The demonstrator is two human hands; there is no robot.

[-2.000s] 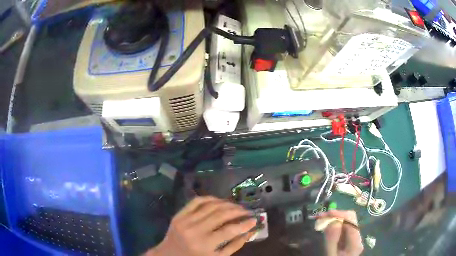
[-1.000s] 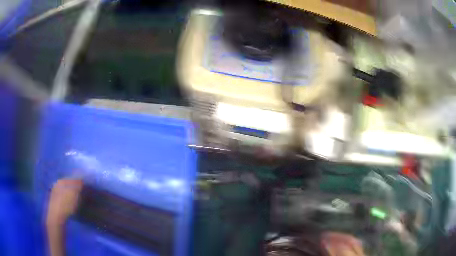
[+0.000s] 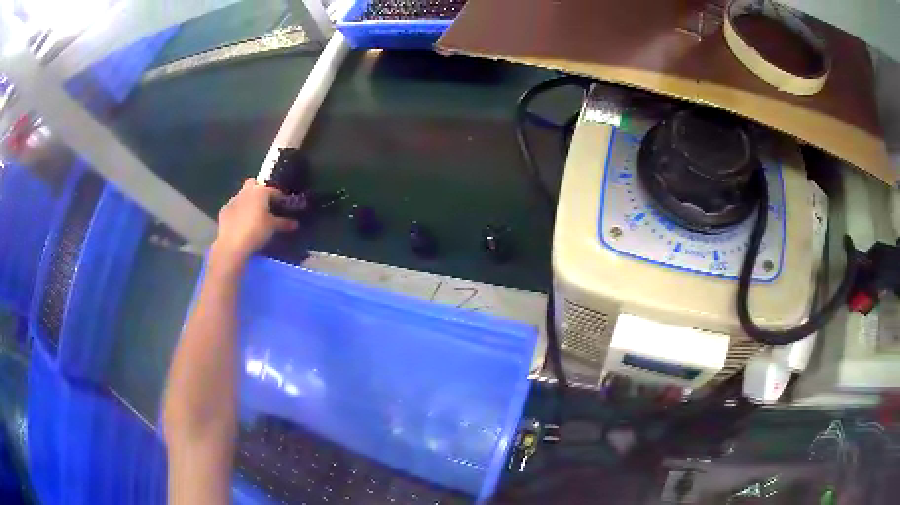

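Note:
My left hand (image 3: 259, 219) reaches over the blue bin (image 3: 385, 345) to the dark green conveyor belt (image 3: 434, 128). Its fingers are around small black units (image 3: 287, 176) beside the pale rail; how many it holds is unclear. More small black units stand singly on the belt, one (image 3: 366, 220) near the hand and one (image 3: 495, 242) near the variac. Dark units lie in rows at the bottom of the blue bin. My right hand is not in view.
The beige variac (image 3: 691, 227) with black knob and cable stands right of the belt. Cardboard (image 3: 632, 39) with a tape roll (image 3: 775, 49) lies above it. Another blue bin (image 3: 395, 32) is at the top. Part of the test fixture (image 3: 706, 480) shows at the bottom right.
The view has swung left to the conveyor. My left hand has moved from the fixture, past the bin, to the belt and onto black units. My right hand has left the picture.

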